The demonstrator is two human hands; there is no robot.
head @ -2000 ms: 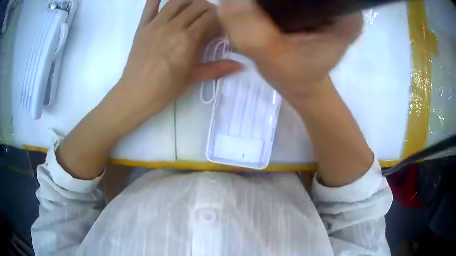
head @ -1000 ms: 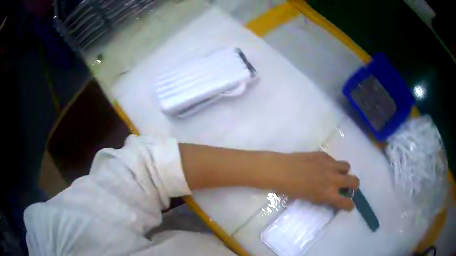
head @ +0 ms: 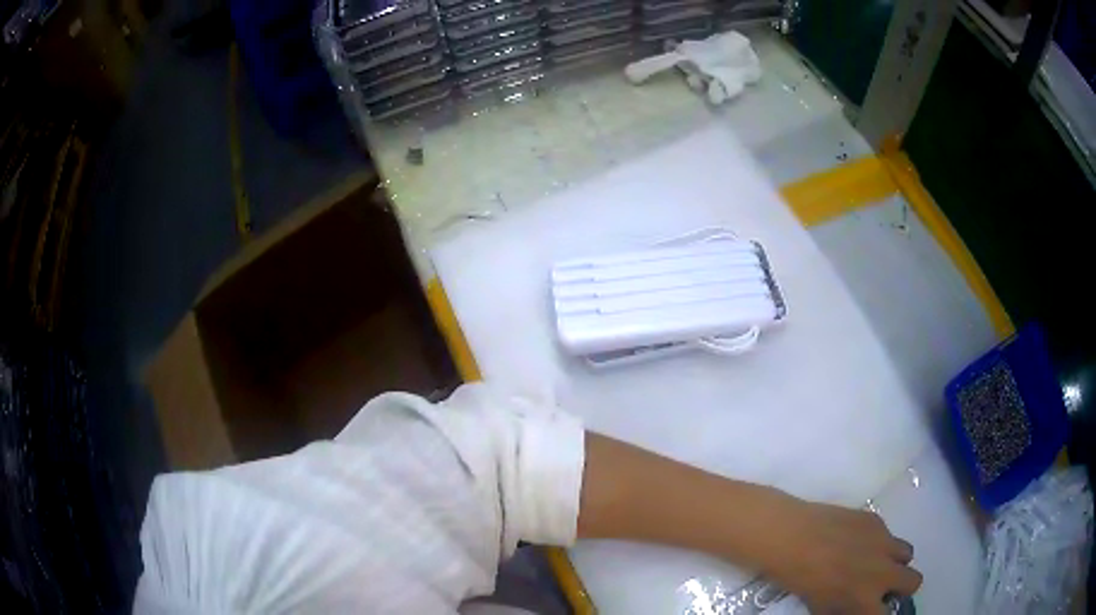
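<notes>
A white ribbed power bank case [head: 667, 294] lies on the white foam sheet [head: 505, 276]. A white cable loop sticks out on both long sides, and its right end shows a dark, ported edge. My left hand [head: 847, 559] is low on the sheet at the right, its fingers curled and cut off by the bottom edge. A small dark piece [head: 899, 604] shows at its fingertips; whether it is gripped is unclear. Part of a clear or white shiny item [head: 733, 597] shows beside the hand at the bottom edge. My right hand is not in view.
A blue bin [head: 998, 421] of tiny screws stands at the right, with a bag of white cables [head: 1046, 553] below it. Stacked trays [head: 481, 54] and a white glove or cloth [head: 709, 63] are at the back. An open cardboard box [head: 325, 336] is below the left edge.
The view has swung left, bringing the trays and cardboard box into sight. My right hand has left view. The case at my hand and the green strip are now mostly cut off.
</notes>
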